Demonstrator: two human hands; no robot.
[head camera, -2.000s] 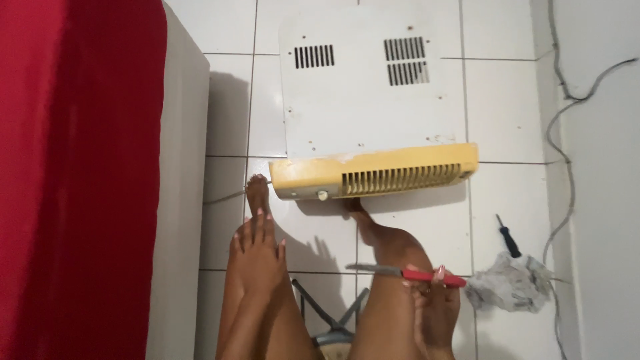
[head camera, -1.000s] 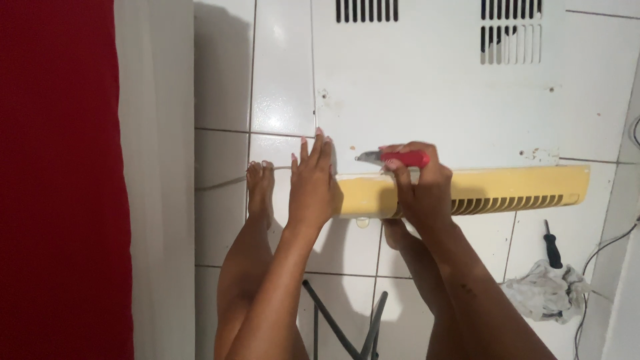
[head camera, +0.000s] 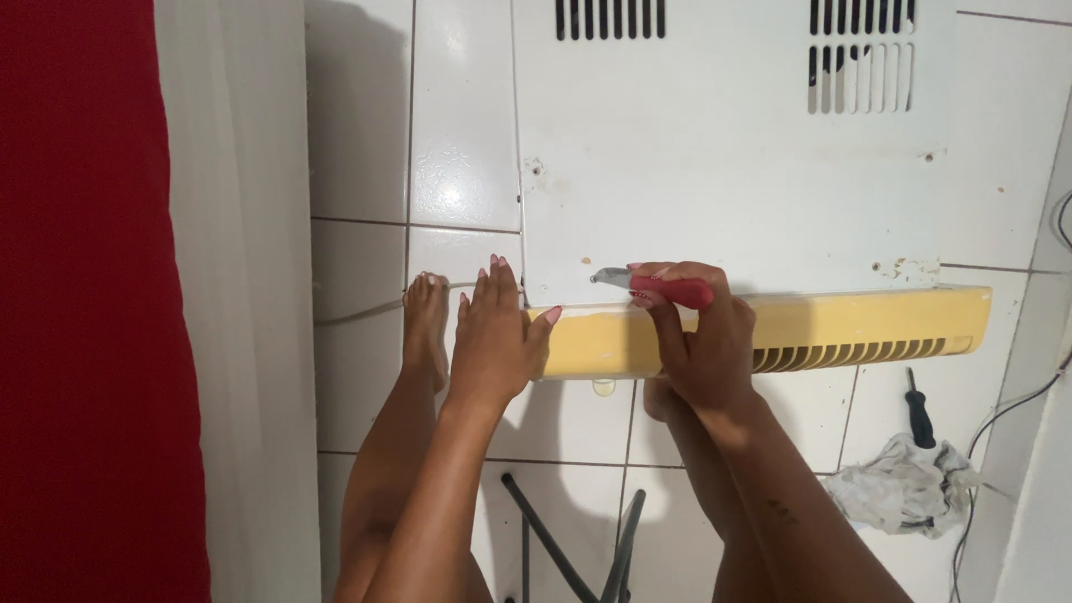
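A white sheet-metal appliance housing (head camera: 720, 193) with vent slots stands on the tiled floor, a yellow slotted plastic front panel (head camera: 620, 339) along its near edge. My left hand (head camera: 500, 343) rests at that panel's left end, thumb on its top edge, fingers spread toward the floor. In my right hand (head camera: 703, 335) is a red-handled knife (head camera: 670, 289), held close to the blade. The blade tip meets the white metal at a small screw or screw hole (head camera: 594, 279); which of the two cannot be told.
A dark-handled screwdriver (head camera: 919, 419) lies at the right beside a crumpled, stained white cloth (head camera: 904, 490). A thin cable (head camera: 976, 435) runs along the right wall, and another cord (head camera: 360, 314) crosses the floor at left. Dark metal legs (head camera: 557, 540) stand between my legs. Red fabric (head camera: 84, 301) hangs at far left.
My right hand has carried the knife from above my right leg to the white housing. My left hand has moved forward to the yellow panel's left end. The view has moved closer.
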